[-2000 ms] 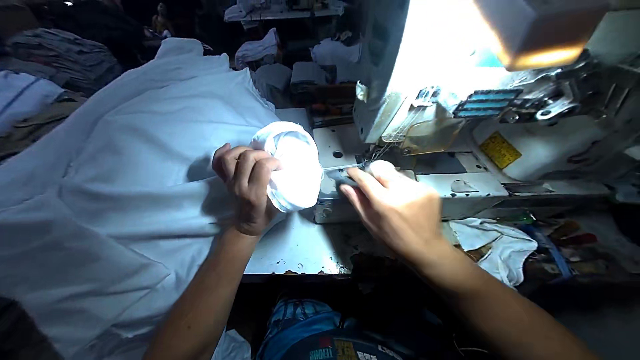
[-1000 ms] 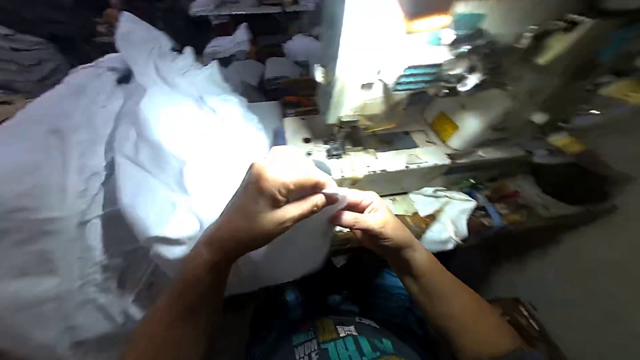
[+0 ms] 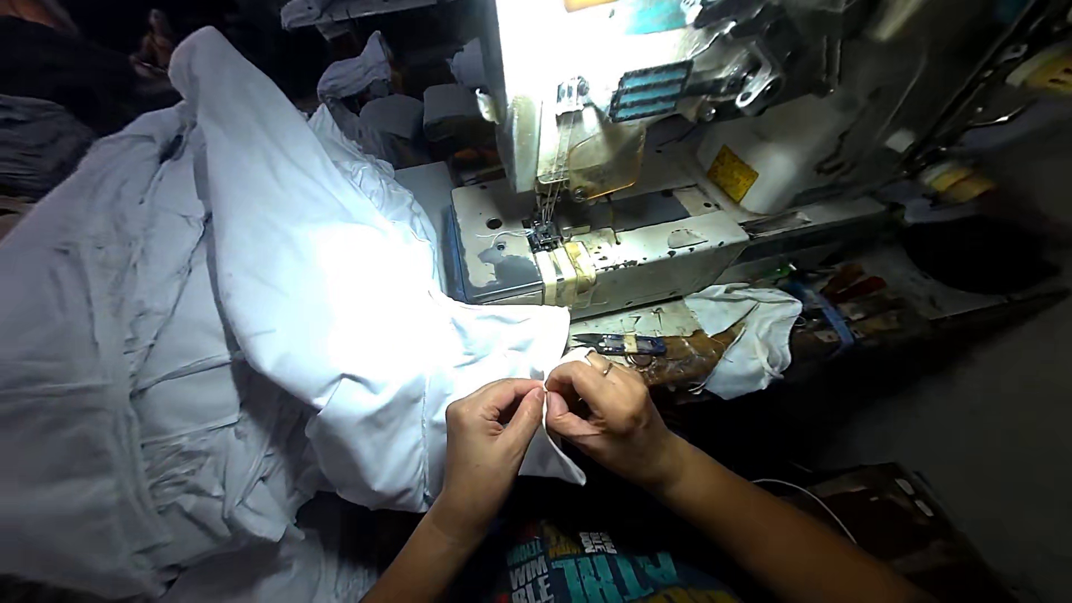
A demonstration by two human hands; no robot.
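Note:
A large white fabric garment spreads over the left side and reaches down to my hands. My left hand pinches its edge between thumb and forefinger. Right beside it, my right hand, with a ring on one finger, pinches the same edge, the fingertips of both hands nearly touching. Behind the hands stands an industrial sewing machine, its needles and presser foot over the narrow metal bed, with no fabric under them. Thread snips lie just beyond my right hand.
A crumpled white cloth scrap hangs at the table edge right of the snips. Tools and a blue strap lie farther right. The machine head overhangs the bed. Folded pale fabric bundles sit behind on the left.
Two seconds ago my hands were apart, the left on a round white fabric opening, the right by the presser foot. Now both are together on the fabric edge, nearer my body.

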